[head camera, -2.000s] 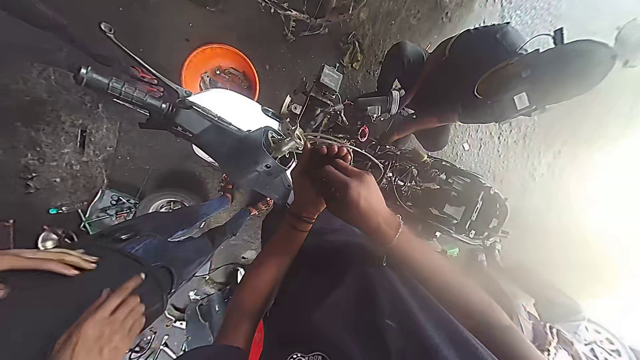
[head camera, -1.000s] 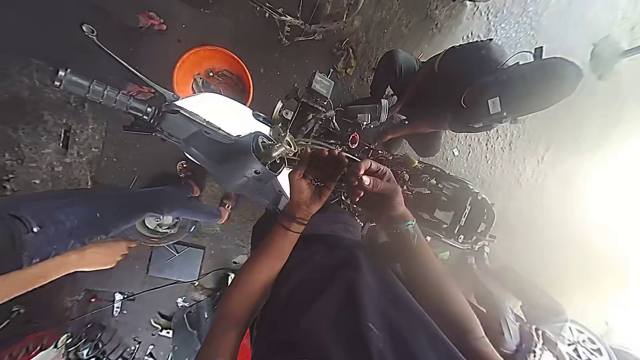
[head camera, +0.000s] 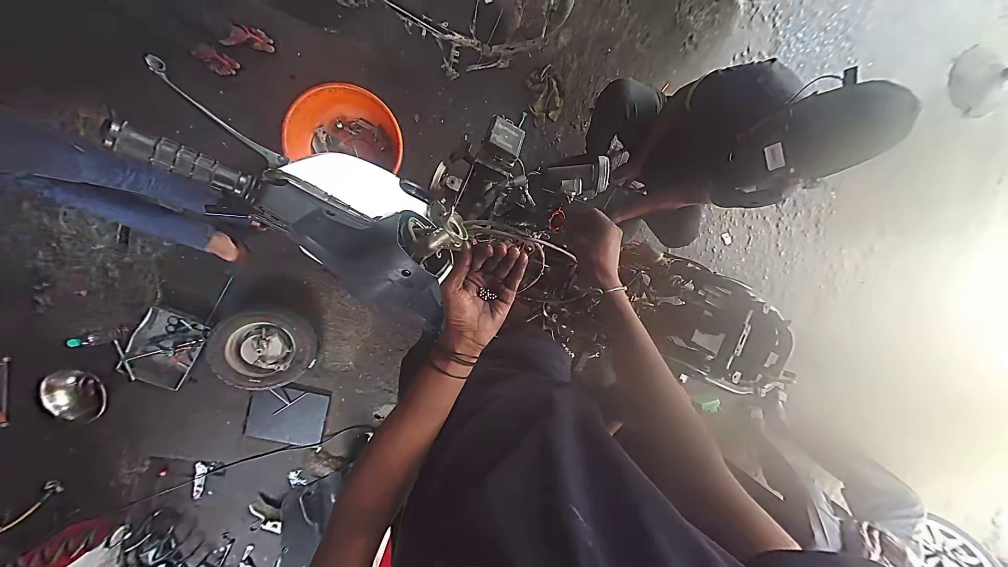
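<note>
Small steel bearing balls (head camera: 487, 294) lie in the cupped palm of my left hand (head camera: 479, 295), which is turned up with its fingers slightly curled. Just beyond its fingertips is the metal steering head (head camera: 441, 239) of a scooter, beside the grey handlebar cover (head camera: 346, 244) with its black rubber grip (head camera: 177, 161) and brake lever (head camera: 213, 110). My right hand (head camera: 592, 240) reaches over the exposed wiring and cables (head camera: 535, 236); its fingers point away from me, and whether they hold anything cannot be seen.
An orange basin (head camera: 291, 118) with parts stands beyond the handlebar. A co-worker in dark clothes (head camera: 732, 134) crouches at the far right side of the scooter; another person's jeans-clad leg (head camera: 134, 213) is at left. A small wheel (head camera: 262, 349), a tool tray (head camera: 161, 346) and a metal bowl (head camera: 72, 396) lie on the floor.
My hands have moved apart: the right has gone outward over the wiring, while the left palm now shows the balls. The person at left has moved farther up along the left side.
</note>
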